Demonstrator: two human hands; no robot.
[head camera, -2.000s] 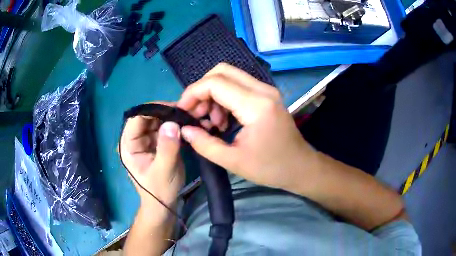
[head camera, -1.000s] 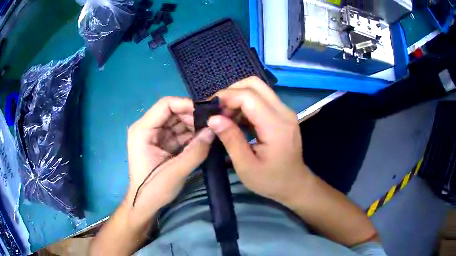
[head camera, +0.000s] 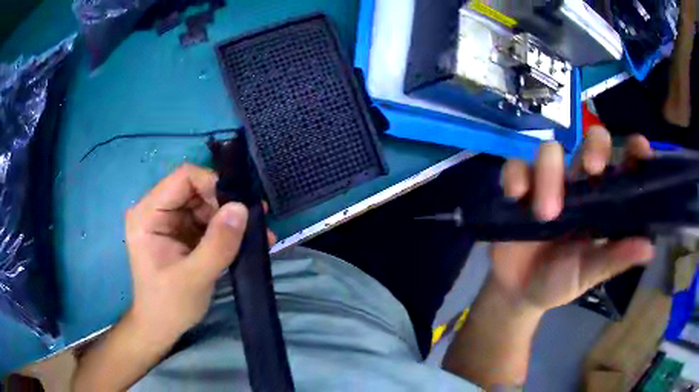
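My left hand (head camera: 180, 245) grips the black headband (head camera: 257, 306) near its upper end, thumb on top. The band runs down over my lap. A thin black cable (head camera: 153, 135) sticks out to the left from the band's end, over the green bench. My right hand (head camera: 559, 222) is wrapped around a black electric screwdriver (head camera: 506, 218), held level at the right. Its thin metal bit points left towards the headband, well apart from it. No screw can be made out at the bit tip.
A black grid tray (head camera: 303, 115) lies just behind the band's end. A blue tray (head camera: 460, 129) holds a metal screw feeder (head camera: 510, 65). Clear bags (head camera: 27, 191) of dark parts lie at the left. Small black pieces (head camera: 194, 29) lie at the top. Cartons (head camera: 625, 337) stand lower right.
My right hand has left the band's end, moved right and taken hold of the screwdriver. My left hand and the headband have shifted left. The cable now points left over the bench.
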